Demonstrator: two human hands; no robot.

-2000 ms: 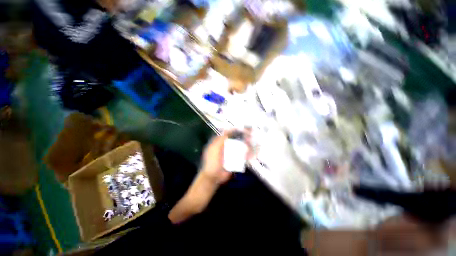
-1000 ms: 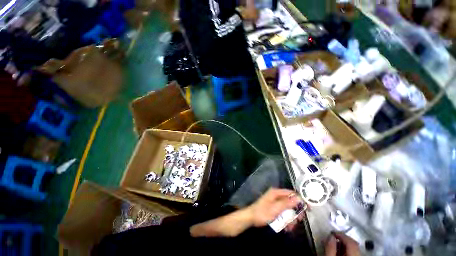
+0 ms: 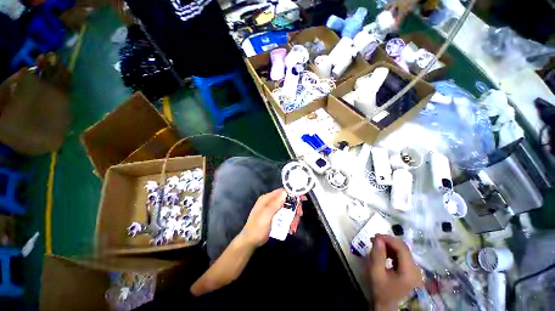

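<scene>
My left hand holds a white handheld fan body by its handle, at the bench's near edge. The round open head points up and away, and a small dark patch shows in the handle just below it. My right hand is over the bench at the lower right, fingers curled, with a tiny white spot between them. Its fingertips are at a white rectangular part on the bench; whether they grip it or something small is unclear.
Blue cells lie near cartons of fan parts. More white fan bodies and plastic film cover the bench. A grey metal box stands at right. A floor carton holds small white-and-dark parts. A blue stool stands beyond.
The view has steadied and shifted, with the floor and bench moving leftward in it. My left hand still holds the fan body, now more upright. More of my right hand shows.
</scene>
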